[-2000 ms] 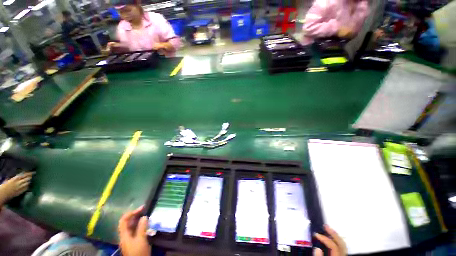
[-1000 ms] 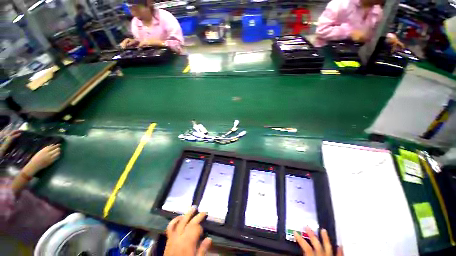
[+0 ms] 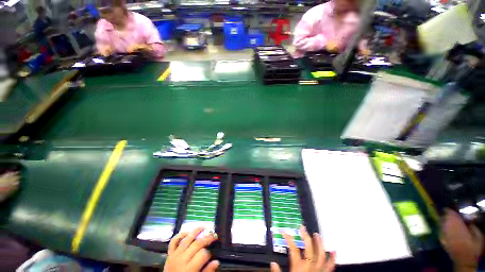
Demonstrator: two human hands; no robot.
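A black four-slot tray point(image 3: 225, 212) lies on the green bench in front of me. It holds four smartphones point(image 3: 248, 212) side by side, all with green-striped screens. My left hand point(image 3: 191, 252) is over the tray's front edge, its fingertips at the bottom of the second phone from the left. My right hand point(image 3: 306, 255) has its fingers spread over the bottom of the rightmost phone and the tray's front right corner. Neither hand holds anything. The lower parts of both hands are cut off by the picture's edge.
A white record sheet point(image 3: 353, 207) lies right of the tray, with yellow-green labels point(image 3: 411, 218) beside it. White cables point(image 3: 194, 149) lie beyond the tray. Another person's hand point(image 3: 461, 241) is at the right edge. Two people in pink sit across the bench near stacked black trays point(image 3: 276, 65).
The four screens have turned from white to green-striped. My left hand has moved from the first slot's lower edge to the second phone. The whole view has shifted.
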